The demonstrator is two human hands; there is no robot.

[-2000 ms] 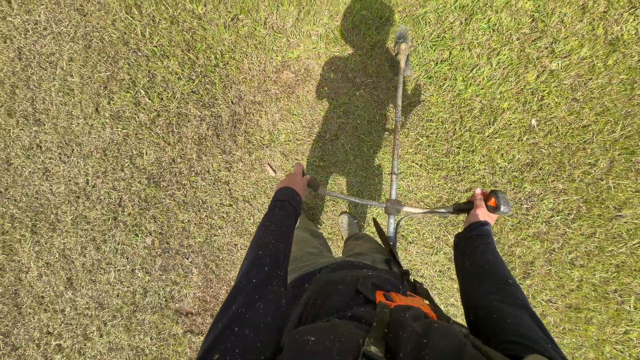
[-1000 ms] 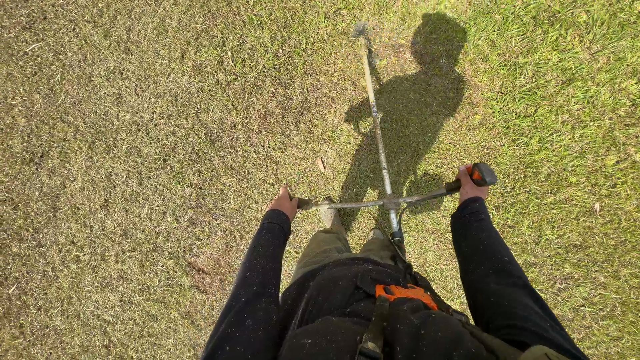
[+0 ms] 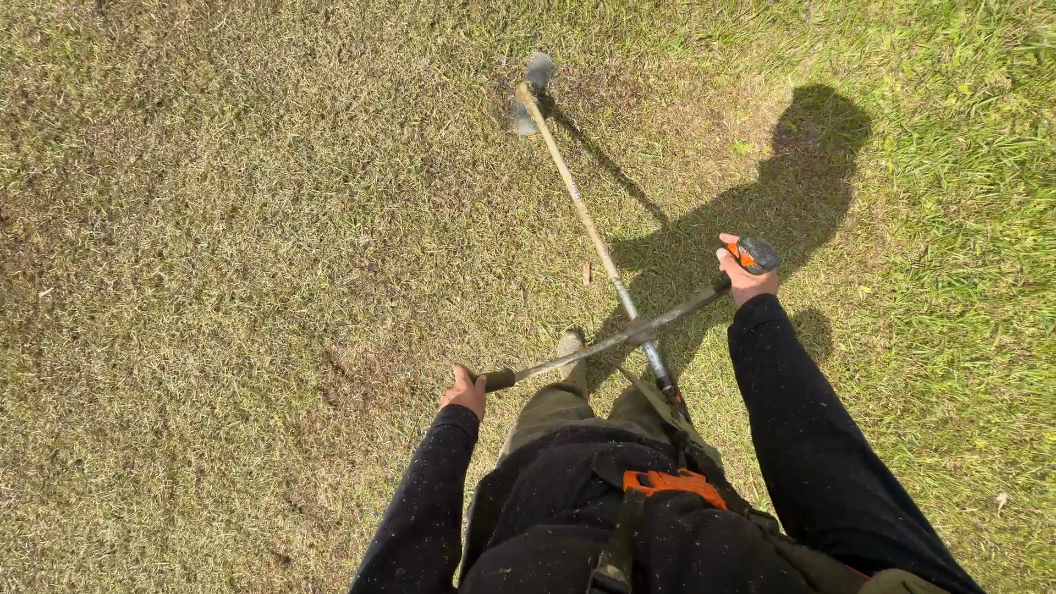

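A brush cutter's long shaft (image 3: 582, 210) runs from my waist up and to the left over the grass. Its cutting head (image 3: 525, 91) is at the far end, with a grey blur on either side of it. Across the shaft lies the handlebar (image 3: 598, 346). My left hand (image 3: 464, 393) is closed on the dark left grip (image 3: 497, 379). My right hand (image 3: 745, 272) holds the right grip, which has an orange and black control part (image 3: 752, 256) on top. An orange harness plate (image 3: 672, 485) sits at my front; the shaft's lower end is hidden beside my body.
Short, dry grass (image 3: 247, 247) spreads over the left and middle. Longer, greener grass (image 3: 990, 165) grows on the right. My shadow (image 3: 792, 198) falls ahead to the right. One boot (image 3: 571, 342) shows below the handlebar. A small brown piece (image 3: 586, 273) lies near the shaft.
The cutting head has swung from right to left across the grass. The handlebar has turned, so my right hand is now farther forward than my left. Both hands have kept their hold.
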